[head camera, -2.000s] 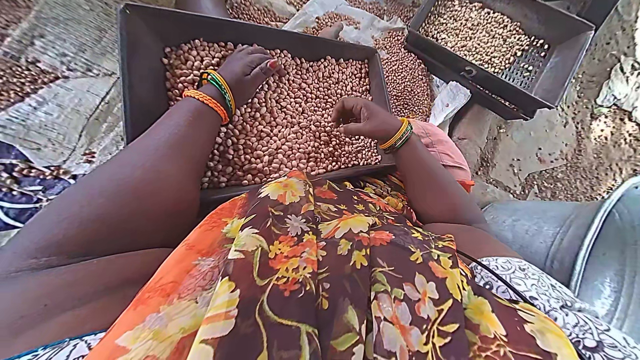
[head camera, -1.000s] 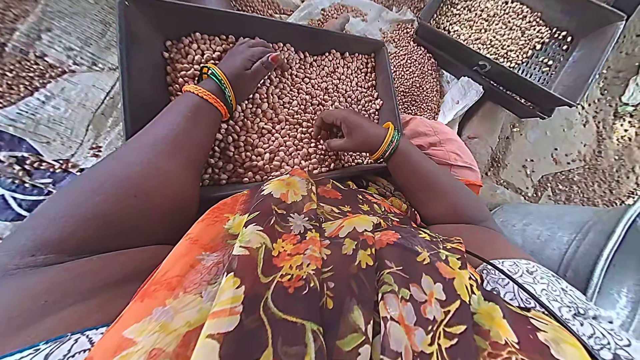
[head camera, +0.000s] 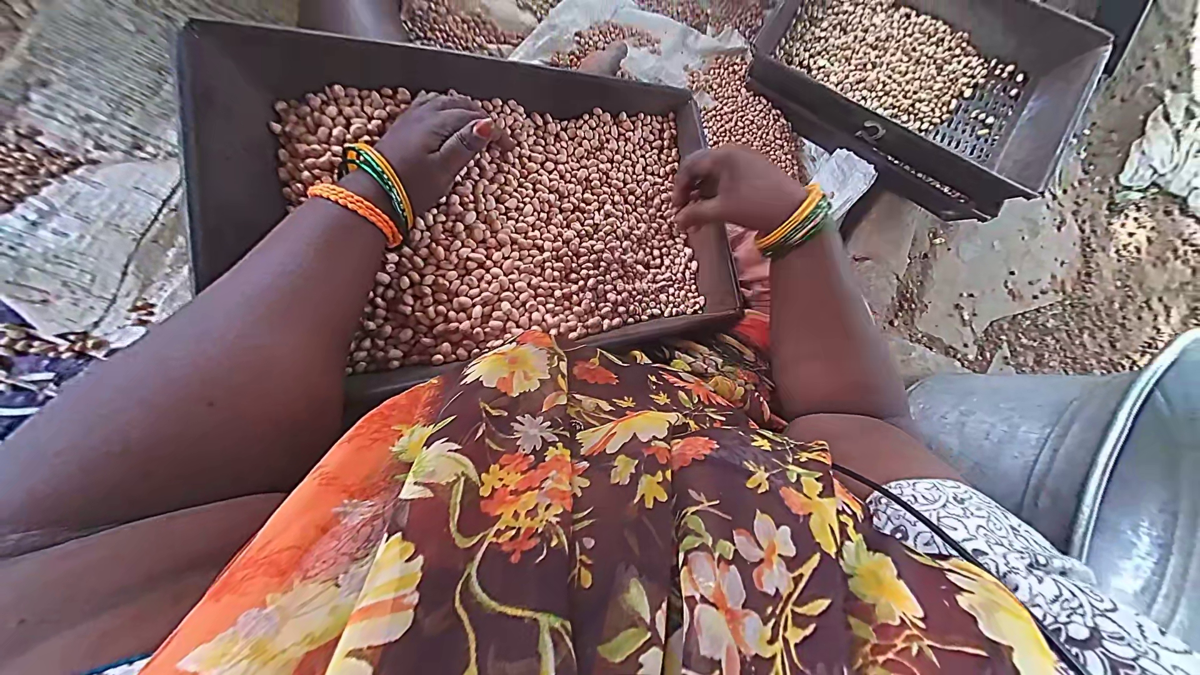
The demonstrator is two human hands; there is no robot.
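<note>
A dark rectangular tray [head camera: 225, 141] rests at my lap, spread with pinkish-brown nuts or seeds [head camera: 544, 225]. My left hand [head camera: 441, 145] lies palm down on them near the far left, fingers bent; whether it grips any is hidden. Over the tray's right rim is my right hand [head camera: 727, 192], its fingers curled toward the thumb. I cannot tell whether anything is between those fingers. Bangles circle both wrists.
Another dark tray with a perforated bottom [head camera: 984, 117] holds paler seeds at the upper right. A metal vessel [head camera: 1012, 441] stands at the right. More seeds lie on sheets beyond the tray, where part of another person's hand [head camera: 605, 58] shows.
My right hand has moved right, from above the seeds to the tray's right rim. My left hand stays on the seeds at the far left.
</note>
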